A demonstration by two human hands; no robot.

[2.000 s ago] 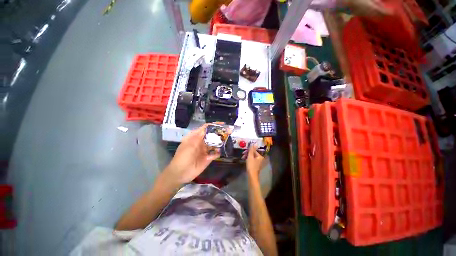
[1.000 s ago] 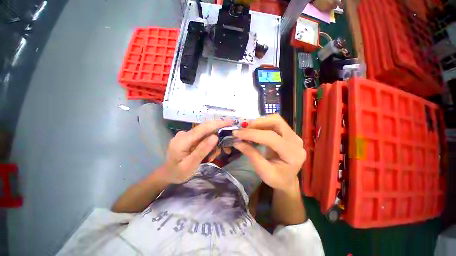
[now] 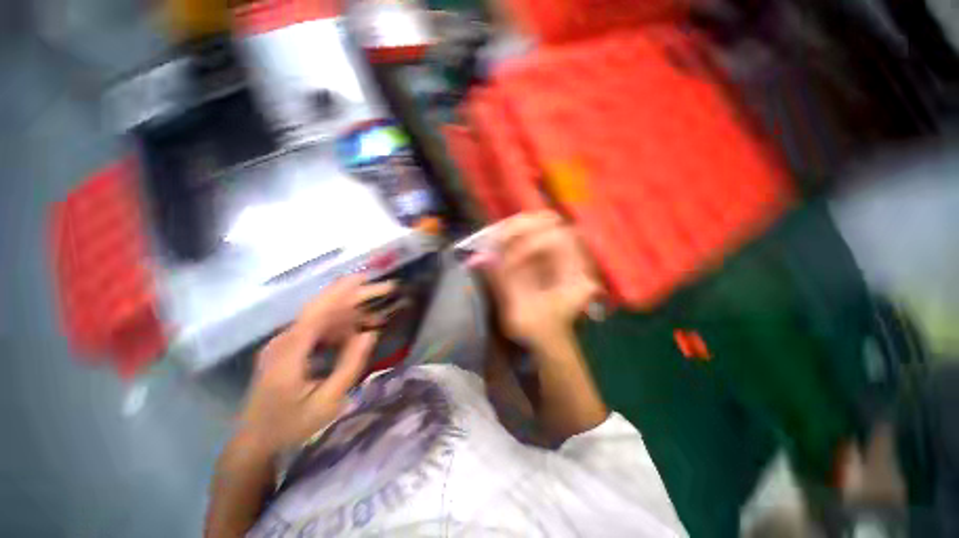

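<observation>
The view is blurred. My left hand (image 3: 305, 368) is at the front edge of the white station (image 3: 305, 200), with a small dark electronic unit (image 3: 381, 305) at its fingertips. Its details cannot be made out. My right hand (image 3: 542, 275) is right of the station's front corner, apart from my left hand. A small, thin, pale piece (image 3: 475, 244) shows at its thumb and finger. The handheld tester (image 3: 394, 168), with a lit screen, lies on the station's right side.
Red trays (image 3: 641, 158) stand on the green bench (image 3: 652, 420) at the right. More red trays (image 3: 105, 268) are left of the station. A black fixture (image 3: 205, 147) is on the station. Small orange-red caps (image 3: 691, 344) lie on the bench. Part of another person (image 3: 873, 473) shows at lower right.
The view has swung right, so the station now sits farther left and tilted. My hands, together around the unit one second ago, have moved apart. The unit is now at my left hand only.
</observation>
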